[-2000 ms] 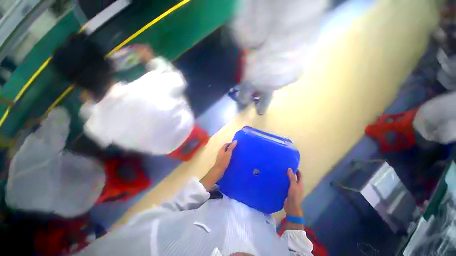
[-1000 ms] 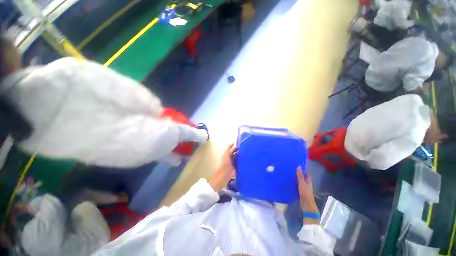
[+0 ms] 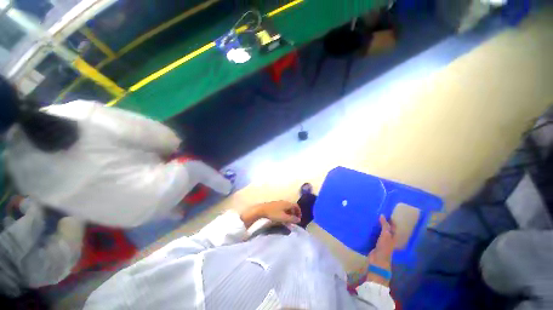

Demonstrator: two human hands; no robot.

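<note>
The blue plastic stool [image 3: 350,209] is in front of me, right of centre, tilted, with its square seat and small centre hole towards me and an open frame side at the right. My right hand [image 3: 382,245], with a bright blue wrist band, grips the stool at its near edge. My left hand [image 3: 273,212] is off the stool, in front of my smock, with the fingers curled. Whether it holds anything cannot be told.
A person in white [image 3: 91,157] sits at left on a red stool. The green bench [image 3: 182,91] holds a black unit [image 3: 268,40] and a white clump [image 3: 238,56]. A small black block [image 3: 303,134] lies on the floor [image 3: 388,127]. Another person [image 3: 521,263] is at the right edge.
My left hand has let go of the stool and moved left to my body. The stool has turned and shifted right in my right hand. The view has swung towards the left bench.
</note>
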